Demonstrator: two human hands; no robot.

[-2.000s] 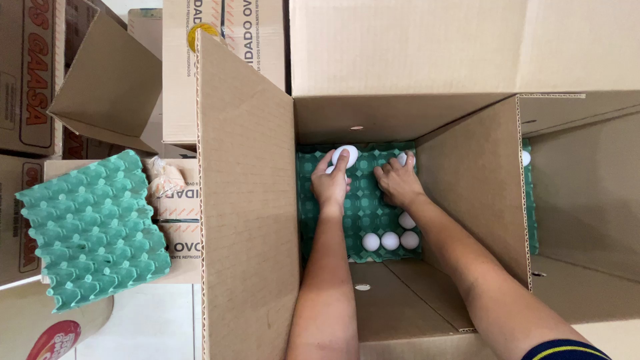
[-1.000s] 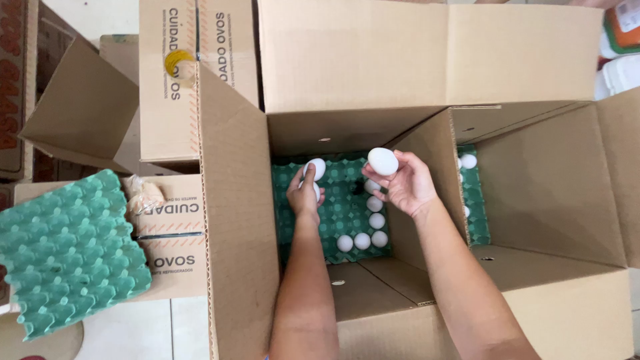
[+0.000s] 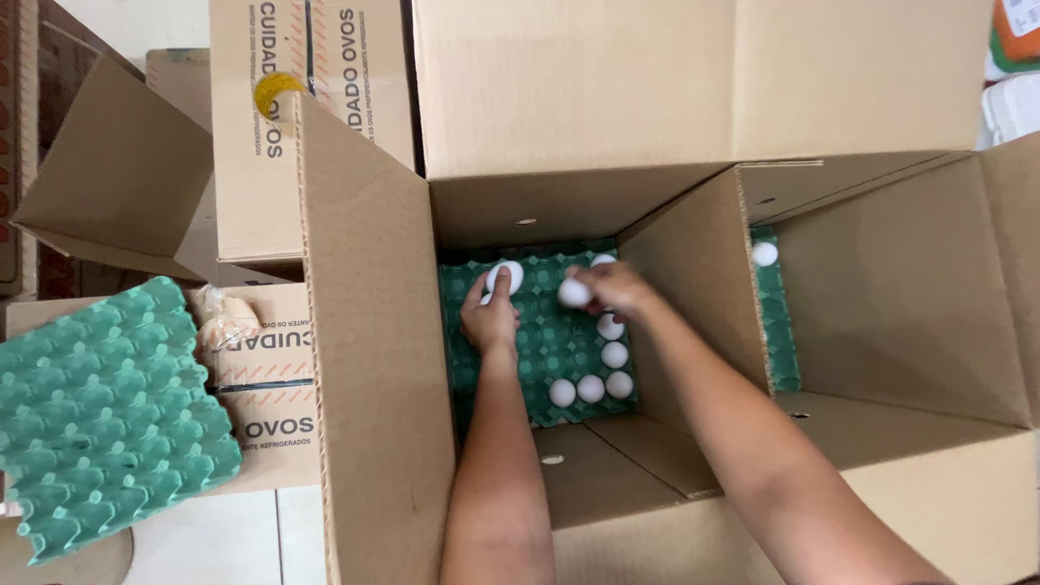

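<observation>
A green egg tray (image 3: 548, 329) lies at the bottom of the left compartment of an open cardboard box (image 3: 520, 203). White eggs (image 3: 615, 355) sit along the tray's right side and at its near edge. Over the tray's far left part, my left hand (image 3: 491, 313) holds white eggs, one (image 3: 505, 278) under the thumb and another partly hidden by the fingers. My right hand (image 3: 613, 288), slightly blurred, has a white egg (image 3: 575, 292) at its fingertips above the tray's far right part. It hides some of the eggs in the right column.
A cardboard divider (image 3: 699, 260) separates the right compartment, where another green tray (image 3: 778, 325) shows with an egg. Raised flaps surround the box. To the left, an empty green tray (image 3: 114, 414) and a crumpled plastic bag (image 3: 227, 317) rest on a closed carton (image 3: 276, 463). Yellow tape (image 3: 276, 96) hangs by a flap.
My right hand was raised with an egg one second ago and is now lower, over the tray. More eggs stand in the right column than two seconds ago. My left hand still holds eggs.
</observation>
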